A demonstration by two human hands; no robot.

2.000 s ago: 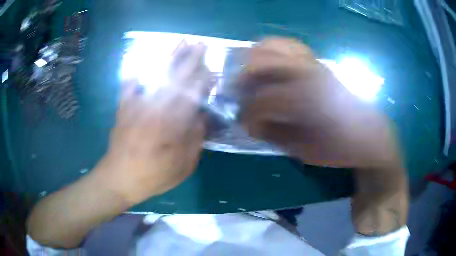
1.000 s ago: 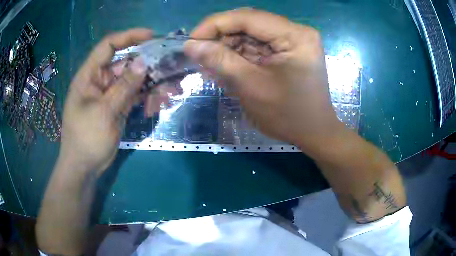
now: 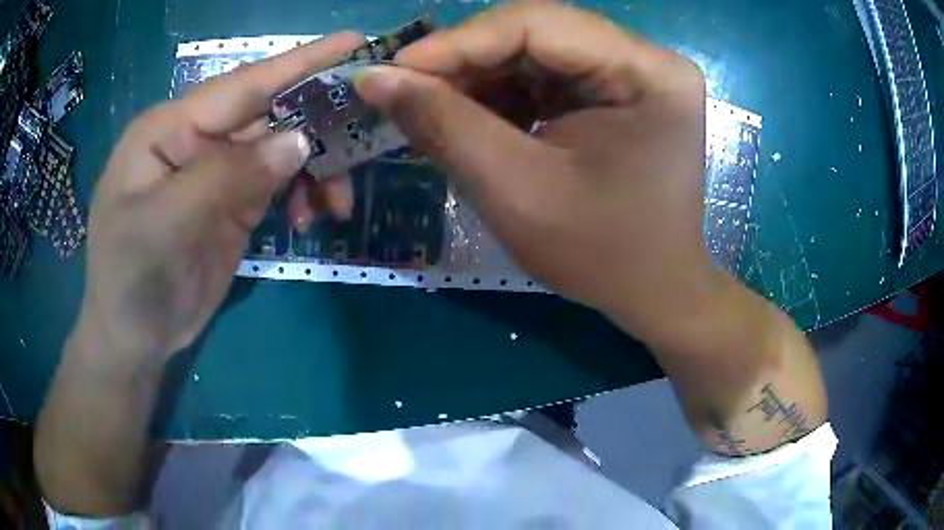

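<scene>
A small silvery board with dark cutouts is held up and tilted between my hands. My left hand grips its left end between thumb and fingers. My right hand pinches its upper right part with thumb and index finger; a darker patterned strip shows at those fingertips. I cannot tell whether that strip is a separate piece. Below my hands lies a long label sheet with a dark-to-silver grid and white edge strips with round holes. My hands and the board hide much of its middle.
A pile of loose patterned boards lies at the far left. A long curved grey sheet lies at the right of the green table. Small white specks dot the surface. A red object shows beyond the right table edge.
Since one second ago, the board has come into clearer view, its face tilted towards me. My left hand has shifted slightly left. Two seconds ago both hands were low over the sheet.
</scene>
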